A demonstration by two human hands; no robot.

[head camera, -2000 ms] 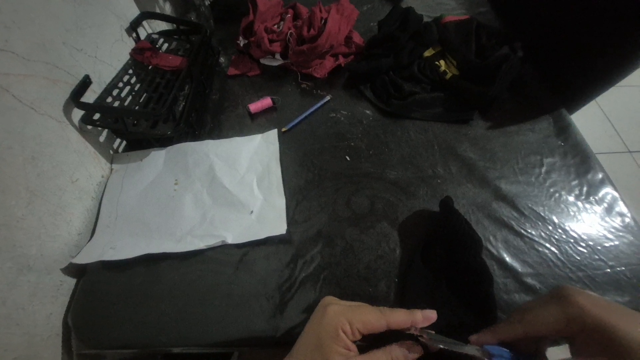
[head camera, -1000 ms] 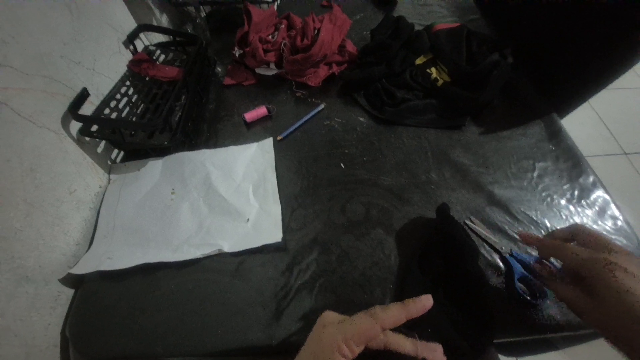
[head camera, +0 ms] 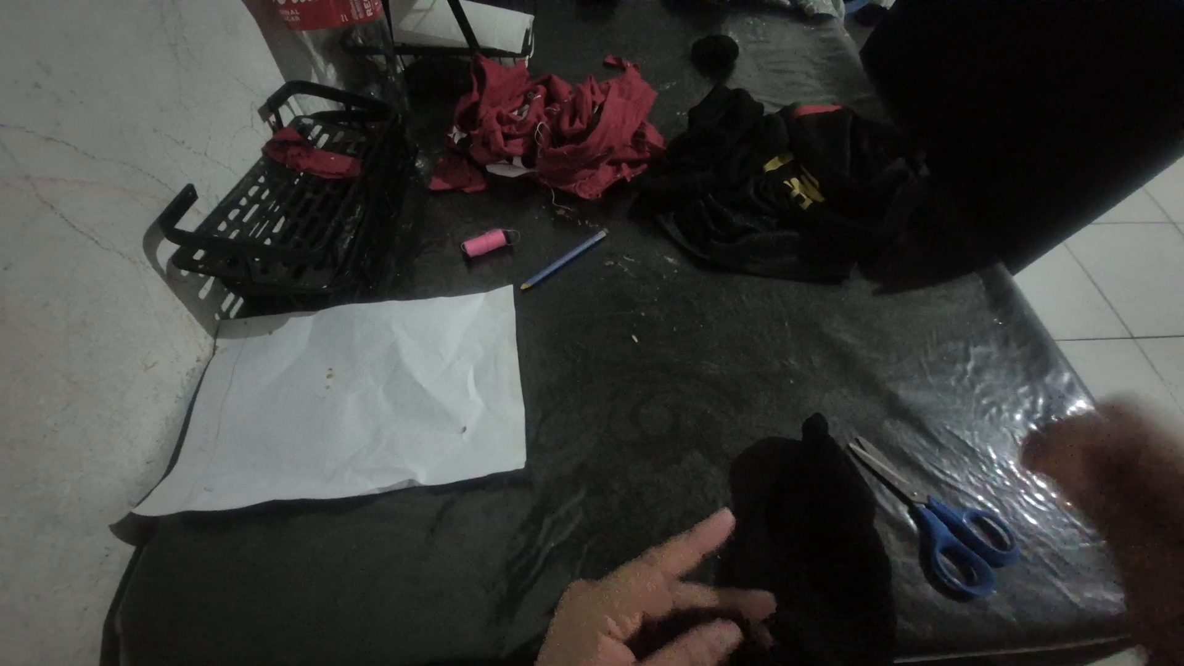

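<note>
At the bottom centre, my left hand [head camera: 661,601] has its fingers apart beside a piece of black cloth [head camera: 819,536]; whether something thin lies between its lower fingers I cannot tell. My right hand [head camera: 1101,490], blurred, is at the right edge, off the blue-handled scissors [head camera: 962,546]; its fingers are too blurred to read. The scissors lie on the table, blades towards the upper left, just right of the black cloth. A creased white sheet of paper [head camera: 370,398] lies at the left. Above it are a spool of pink thread [head camera: 487,243] and a blue pencil [head camera: 562,260].
A black plastic basket [head camera: 268,222] with a red cloth scrap [head camera: 310,155] stands against the wall at the left. Crumpled red cloth [head camera: 592,129] and a black garment with yellow marks [head camera: 768,213] lie at the back of the black-covered table [head camera: 610,407]. A plastic bottle [head camera: 347,55] stands behind.
The scissors, in my right hand two seconds ago, now lie on the table. My right hand has drawn away from them to the right. The view has shifted.
</note>
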